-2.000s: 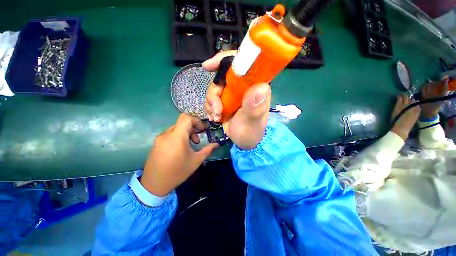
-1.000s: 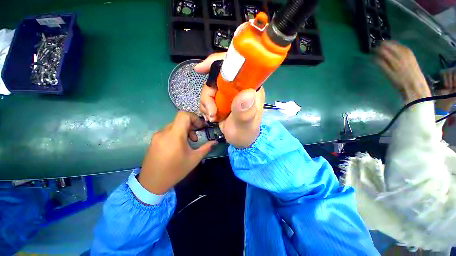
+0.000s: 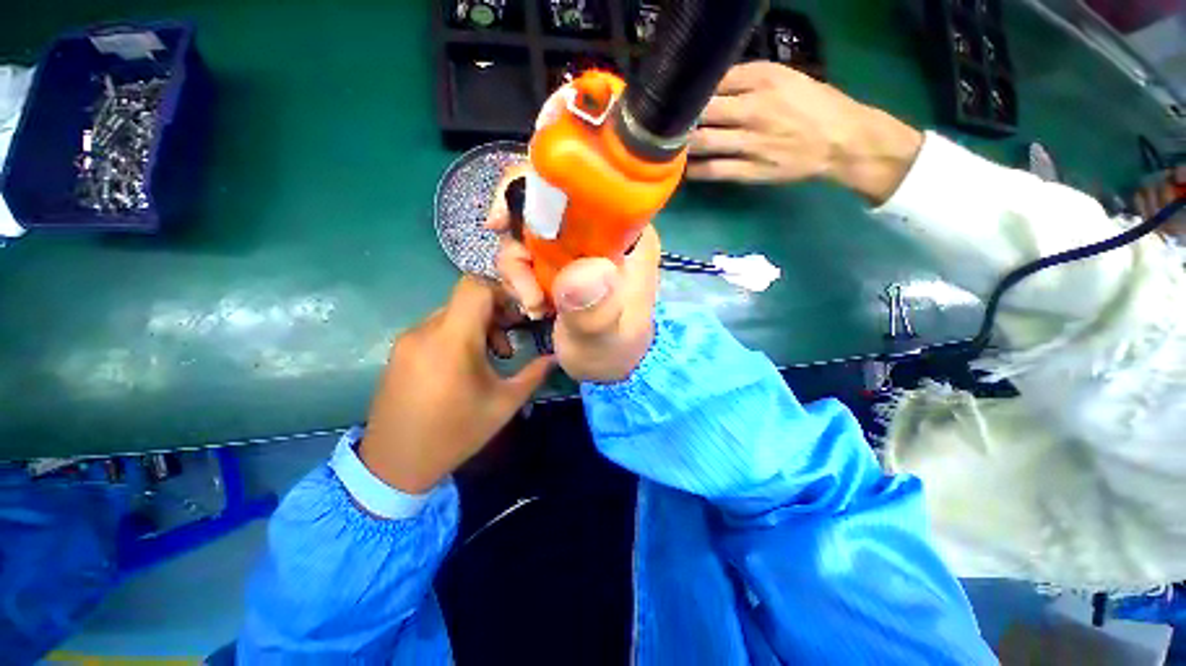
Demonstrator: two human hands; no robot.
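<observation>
My right hand (image 3: 601, 306) grips the orange electric screwdriver (image 3: 585, 176), which has a white label and a thick black sleeve at its top. Its lower end points down at the small dark watch unit (image 3: 533, 341); the bit is hidden by my hands. My left hand (image 3: 442, 377) holds the watch unit between thumb and fingers at the bench's front edge. Most of the unit is covered. The round screw plate (image 3: 464, 215) lies just behind my hands, partly hidden by my right hand.
The blister tray (image 3: 484, 98) is at the back; another person's hand (image 3: 780, 124) reaches over its right part. A second tray (image 3: 969, 65) lies farther right. A blue parts bin (image 3: 182, 143) is left. White scrap (image 3: 748, 271) and a binder clip (image 3: 897, 312) lie right.
The screwdriver in my right hand has tilted more upright and its top has moved left. The other person's hand has reached left from the second tray to the nearer one. My left hand keeps its hold.
</observation>
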